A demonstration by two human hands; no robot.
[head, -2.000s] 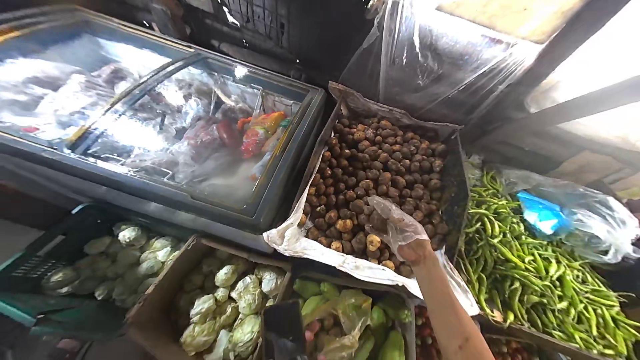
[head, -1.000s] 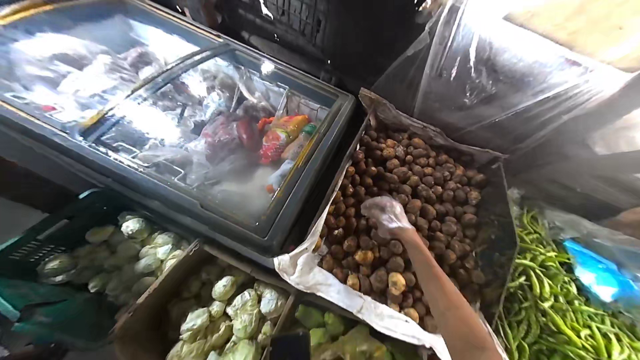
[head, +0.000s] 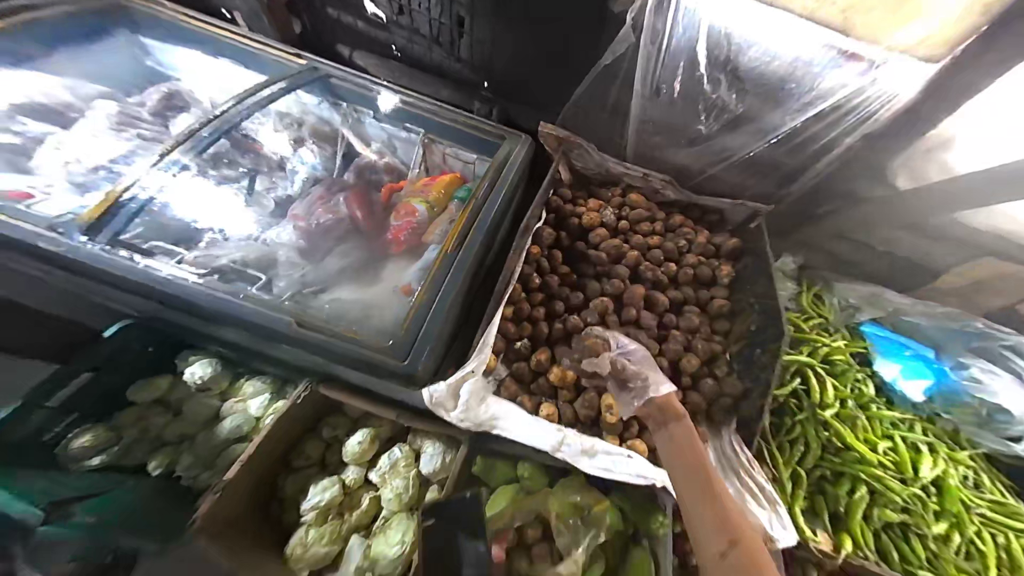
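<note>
My right hand [head: 628, 372], in a thin clear plastic glove, reaches into a lined box [head: 768, 264] of small round brown tubers [head: 632, 264], which look like potatoes. Its fingers are curled at the front part of the pile, against a brown tuber. Whether they grip that tuber is not clear. A few yellowish tubers lie just below the fingers. White sheeting [head: 536, 436] hangs over the box's front edge. My left hand is out of view.
A glass-topped freezer [head: 472, 264] with bagged goods stands left. Green chillies [head: 864, 448] and plastic with a blue piece [head: 904, 360] lie right. In front are pale green wrapped-looking vegetables [head: 396, 480], green vegetables [head: 520, 488] and a dark flat object [head: 454, 532].
My right hand moved from the front of the pile farther back among the tubers, then came back toward the front edge. The view has shifted somewhat.
</note>
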